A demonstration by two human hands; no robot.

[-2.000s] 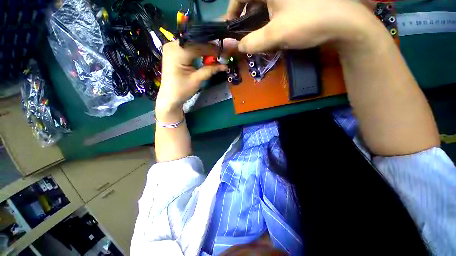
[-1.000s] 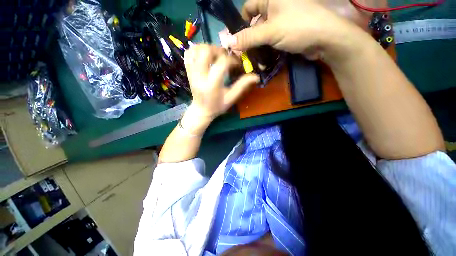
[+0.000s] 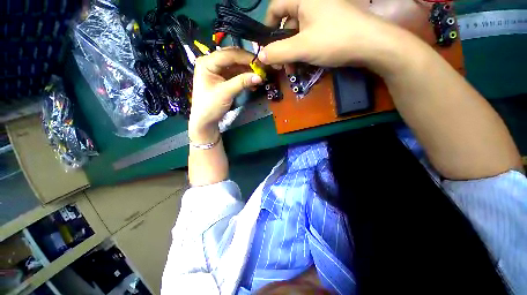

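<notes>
My right hand (image 3: 312, 37) grips a coiled black AV cable bundle (image 3: 240, 24) above the left end of the orange-brown test board (image 3: 309, 115). My left hand (image 3: 222, 86) pinches a yellow RCA plug (image 3: 258, 70) between thumb and fingers, just left of the small black RCA sockets (image 3: 273, 91). The plug looks apart from the sockets. A red plug tip (image 3: 218, 37) shows at the bundle's left end. A dark oblong box (image 3: 353, 92) sits on the board. My right hand and forearm hide the board's back part.
More black cables with coloured plugs (image 3: 159, 75) lie left of my left hand, beside a clear plastic bag (image 3: 110, 75). A smaller bag of cables (image 3: 66, 129) lies farther left. A steel rule (image 3: 167, 144) runs along the bench front edge. More sockets (image 3: 446, 26) are at the board's right end.
My left hand has moved left and closed on the yellow plug, which hung near the board's left end a second ago. The bundle in my right hand has tilted leftward.
</notes>
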